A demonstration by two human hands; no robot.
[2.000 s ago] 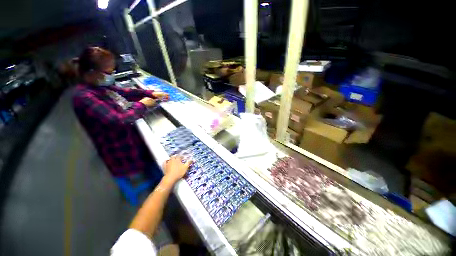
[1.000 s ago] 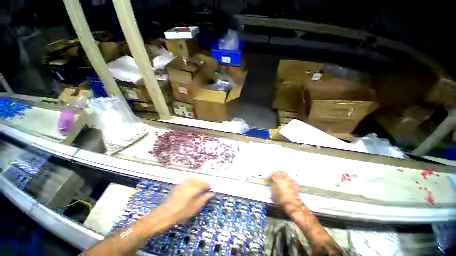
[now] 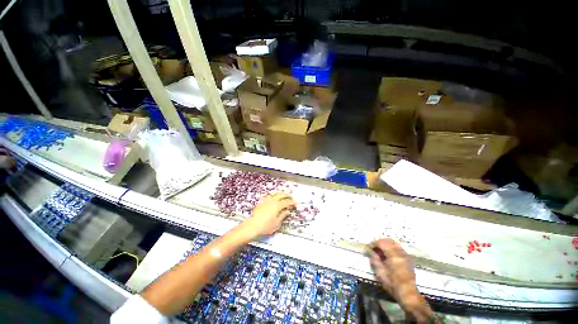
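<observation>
The circuit board panel [image 3: 272, 285] lies on the near track below my hands, its lower part cut off by the frame edge. My left hand [image 3: 274, 214] is over the right part of the dark red pile [image 3: 237, 192] on the shelf, fingers bent down among the pieces. Whether it grips any is too small to tell. My right hand [image 3: 391, 261] is at the shelf's front edge, right of the left hand, fingers curled; its fingertips are partly hidden and I cannot tell if it holds anything. Small pale parts [image 3: 380, 217] lie scattered behind it.
A clear plastic bag [image 3: 170, 161] and a pink-purple roll or cup [image 3: 115, 156] stand left of the pile. Blue parts [image 3: 32, 134] lie far left, bright red parts [image 3: 478, 246] at right. Cream posts [image 3: 204, 76] and open cardboard boxes [image 3: 298, 136] are behind the shelf.
The view has swung from the seated worker on the left to face the shelf. My left hand has moved from above the panel to the dark red pile. My right hand stays at the shelf edge.
</observation>
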